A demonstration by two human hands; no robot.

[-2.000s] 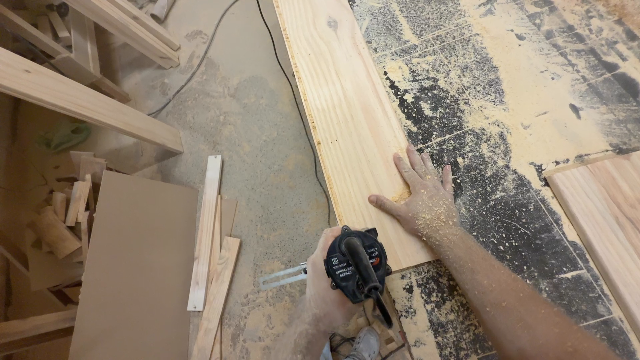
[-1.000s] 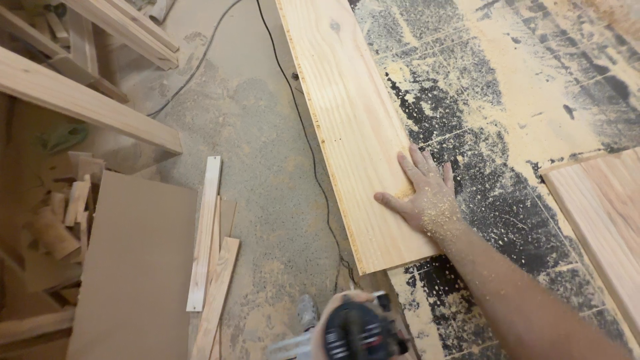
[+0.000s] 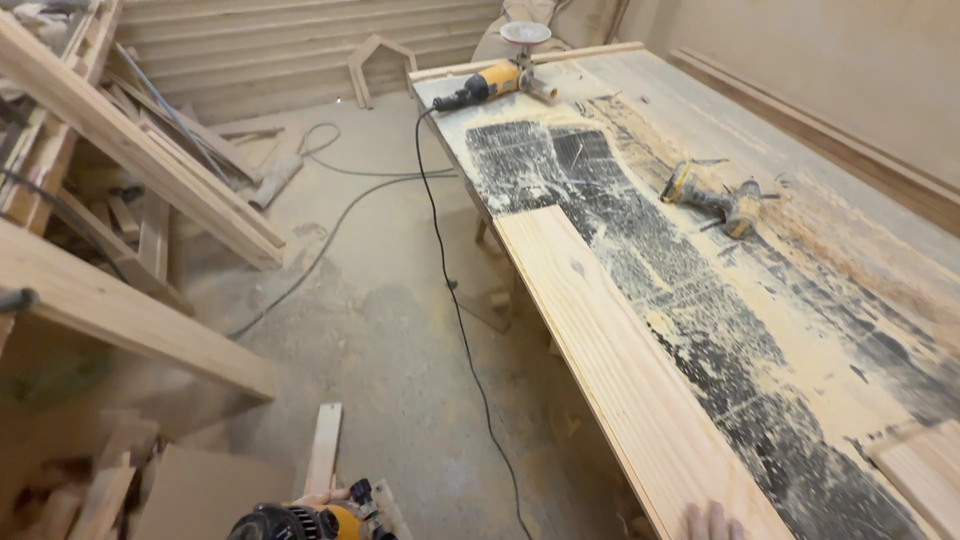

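At the bottom edge, my left hand (image 3: 324,498) is wrapped around a yellow-and-black corded-style power tool (image 3: 337,522), held beside the table over the floor; most of the hand and the tool's base are cut off. My right hand (image 3: 712,523) shows only its fingertips, resting on the near part of a long pale pine board (image 3: 622,360). That board lies flat along the left edge of the dusty table (image 3: 817,330). A black cable (image 3: 466,337) hangs to the left of the board.
A yellow-and-black corded power tool (image 3: 491,81) lies at the table's far end, near a round white disc (image 3: 525,32). A dusty cordless drill (image 3: 712,199) lies mid-table. Another board (image 3: 926,465) is at the right. Timber beams (image 3: 142,135) and offcuts (image 3: 101,502) stand at the left.
The view has swung up toward the table's far end. The power tool in my left hand has moved away from the board's near end to the left; my right hand remains on the board.
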